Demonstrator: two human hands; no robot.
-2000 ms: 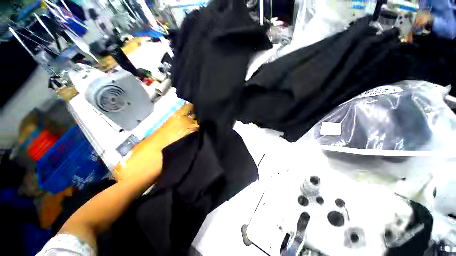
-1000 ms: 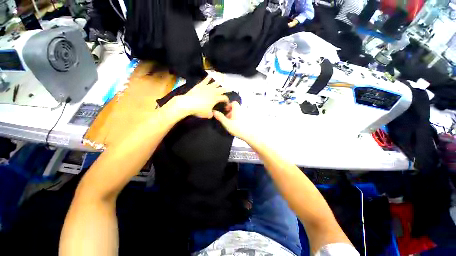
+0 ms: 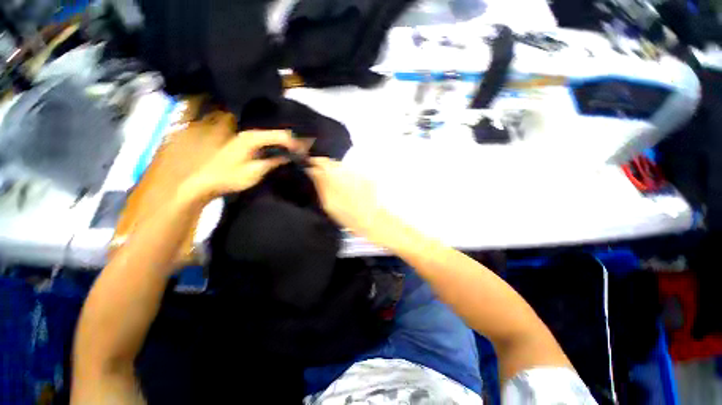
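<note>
A black garment (image 3: 277, 249) hangs from the white table's front edge over my lap, with more of it on the table. My left hand (image 3: 249, 158) is closed on its upper part, fingers bent over the cloth. My right hand (image 3: 328, 186) meets it from the right and pinches the same cloth. The fingertips nearly touch; the exact grip is blurred. A rounded black flap of cloth (image 3: 317, 130) lies just behind the hands.
The sewing machine's needle area (image 3: 431, 119) is right of my hands, its blurred head reaching right. Red scissor handles (image 3: 643, 174) lie at the table's right end. Black cloth (image 3: 332, 39) is heaped behind. A grey motor unit (image 3: 59, 134) is left. A blue crate (image 3: 633, 316) stands below right.
The view has turned from the left machine towards my lap and the table. My right hand, out of view two seconds ago, now holds the cloth with my left.
</note>
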